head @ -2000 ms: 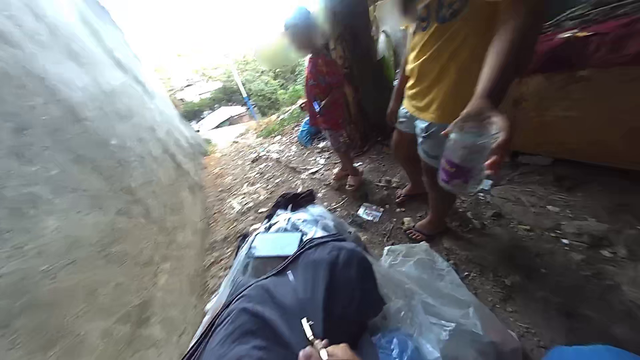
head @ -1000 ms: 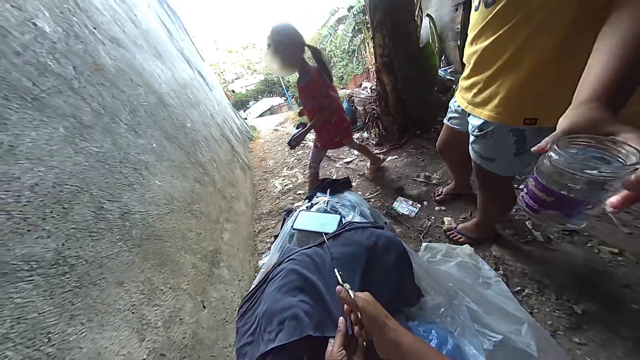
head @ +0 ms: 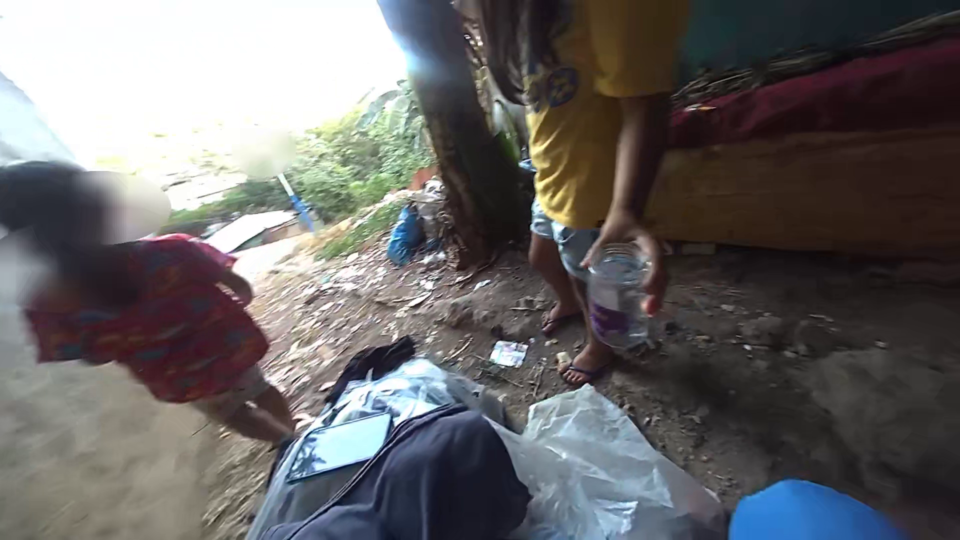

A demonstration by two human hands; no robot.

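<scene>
Neither of my hands shows in the head view. At the bottom lies dark navy cloth (head: 442, 480) with a cord along its left edge. A phone (head: 340, 445) rests face up on plastic-covered stuff beside the cloth. Crumpled clear plastic (head: 592, 465) spreads to the right of it, and a rounded blue thing (head: 810, 514) sits at the bottom right edge. A person in a yellow shirt (head: 574, 150) holds a clear jar (head: 619, 296) with a purple label by its upper part.
A second person, in a red patterned top (head: 180, 315), is close on the left beside the wall. A tree trunk (head: 469, 150) rises behind, near a blue bag (head: 406, 236). Litter covers the dirt ground. A wooden board (head: 810, 191) with red cloth on top runs along the right.
The person in red has come nearer on the left. My hands, one with a small thin tool a second ago, have left the view. The view has shifted.
</scene>
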